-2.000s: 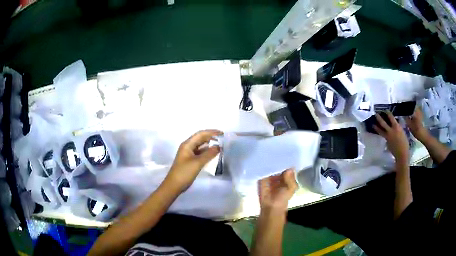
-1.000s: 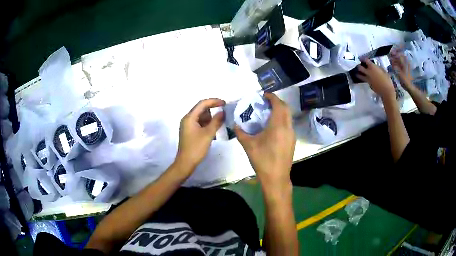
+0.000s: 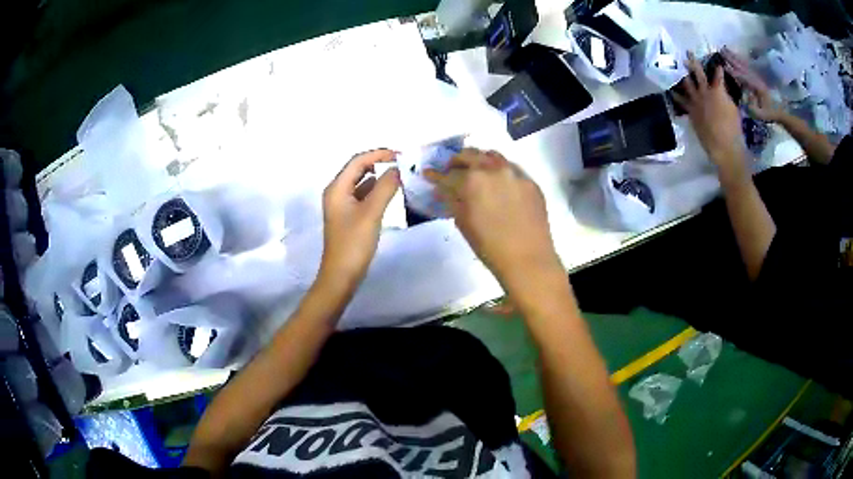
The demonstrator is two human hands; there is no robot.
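Note:
My left hand (image 3: 354, 220) grips a small white flap (image 3: 391, 210) by its upper edge, over the bench. A narrow dark edge, probably of a retail box, shows beside the flap; most of it is hidden. A whitish bagged unit (image 3: 431, 176) is right of that edge. My right hand (image 3: 491, 210) is blurred, with its curled fingers on the bagged unit. The unit's dark body is mostly covered. Several other bagged units (image 3: 179, 231) with white labels stand grouped on the left of the bench.
Open black boxes (image 3: 628, 129) lie at the right, with a bagged unit (image 3: 631, 192) before them. Another person's hands (image 3: 713, 110) work at a dark box. Loose bags (image 3: 112, 140) are at the far left. Clear plastic (image 3: 657, 397) lies on the green floor.
The large flat bag seen between my hands earlier was gathered around the unit. My right hand now covers more of it, close to the white flap. The view has shifted.

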